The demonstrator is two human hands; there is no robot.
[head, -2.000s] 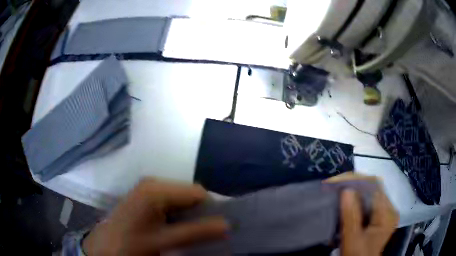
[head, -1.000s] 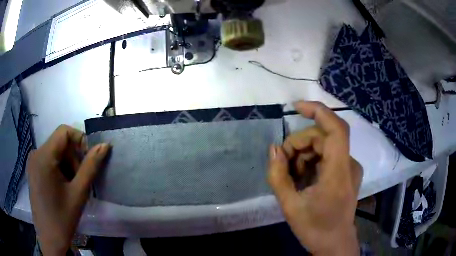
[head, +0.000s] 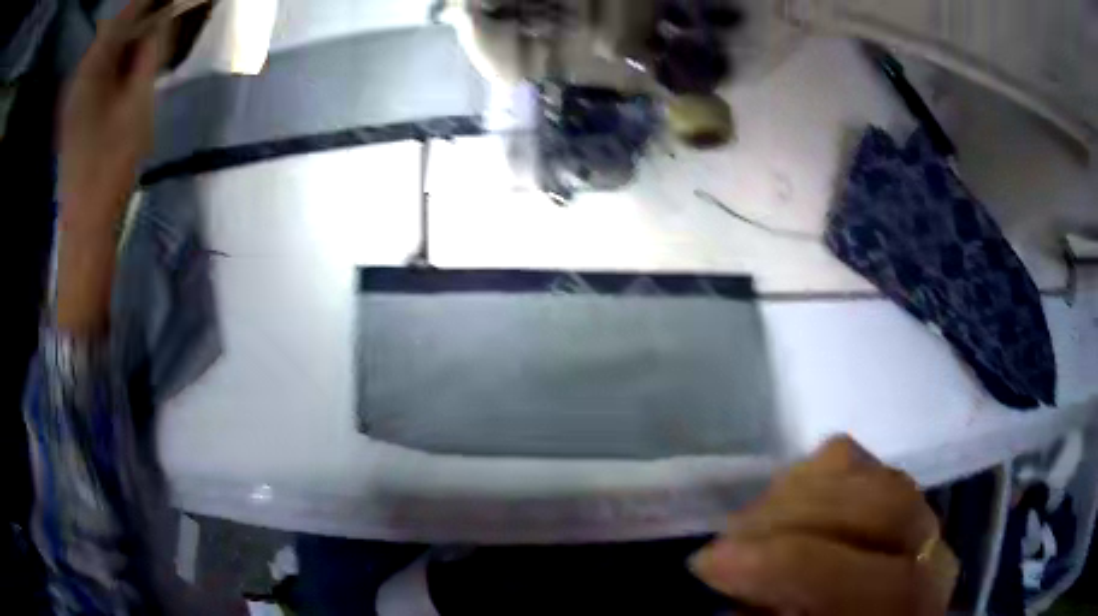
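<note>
A grey-blue rectangular piece (head: 566, 373) lies flat on the table in front of me, over a navy printed piece (head: 710, 285) whose dark strip shows along the far edge. My left hand (head: 114, 108) is raised at the top left, blurred and partly cut off. A dark shape is at its fingers; whether it holds anything is unclear. My right hand (head: 831, 542) is low at the right, off the cloth and over the table's front edge, blurred, with fingers curled and the palm hidden. No template shows on the paired piece.
The presser foot area (head: 560, 181) and brass-yellow knob (head: 698, 122) are behind the cloth. Grey sewn pieces (head: 349, 84) lie at back left. A grey-blue stack (head: 181, 301) is beside my left forearm. A navy printed pile (head: 945, 259) hangs at right, above a pale bin (head: 999, 529).
Both hands have let go of the paired piece. My left hand has moved up to the far left, my right hand down. The white template no longer shows on the sewn pieces. The view has shifted.
</note>
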